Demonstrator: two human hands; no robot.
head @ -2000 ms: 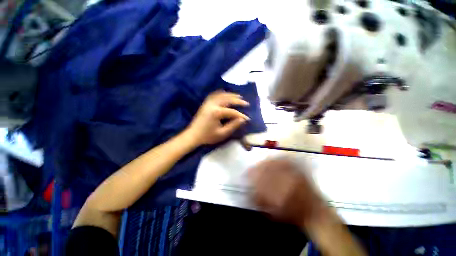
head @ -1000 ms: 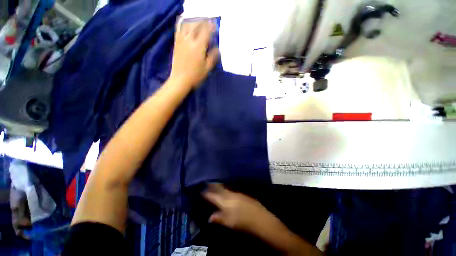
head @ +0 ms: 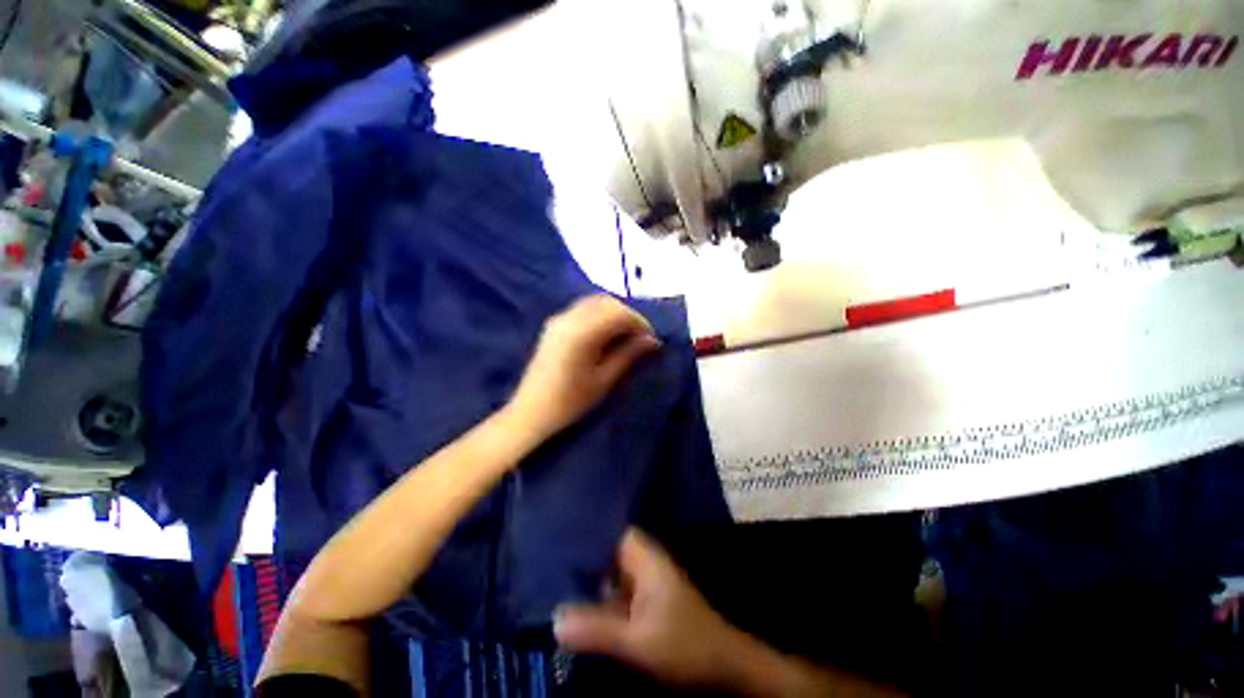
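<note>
A large navy garment piece [head: 450, 259] lies heaped on the table left of the needle and hangs over the front edge. My left hand [head: 580, 361] rests on it near its right edge, fingers curled at the cloth; whether it pinches the cloth is unclear. My right hand [head: 652, 616] is at the lower hanging part of the cloth, thumb and fingers apart, slightly blurred; its grip is unclear. The presser foot area [head: 759, 246] of the white sewing machine [head: 941, 82] stands to the right, with no cloth visible under it.
A red tape strip [head: 900, 308] lies on the bed seam. A printed ruler scale [head: 955, 445] runs along the table's front edge. Another grey machine [head: 68, 396] stands at the left. Dark navy cloth [head: 1078, 586] shows below the table at right. Blue lattice [head: 464, 668] shows below the heap.
My left hand has moved down from the cloth's upper edge to its right side. My right hand has shifted slightly. The cloth is rearranged, and the camera view has turned.
</note>
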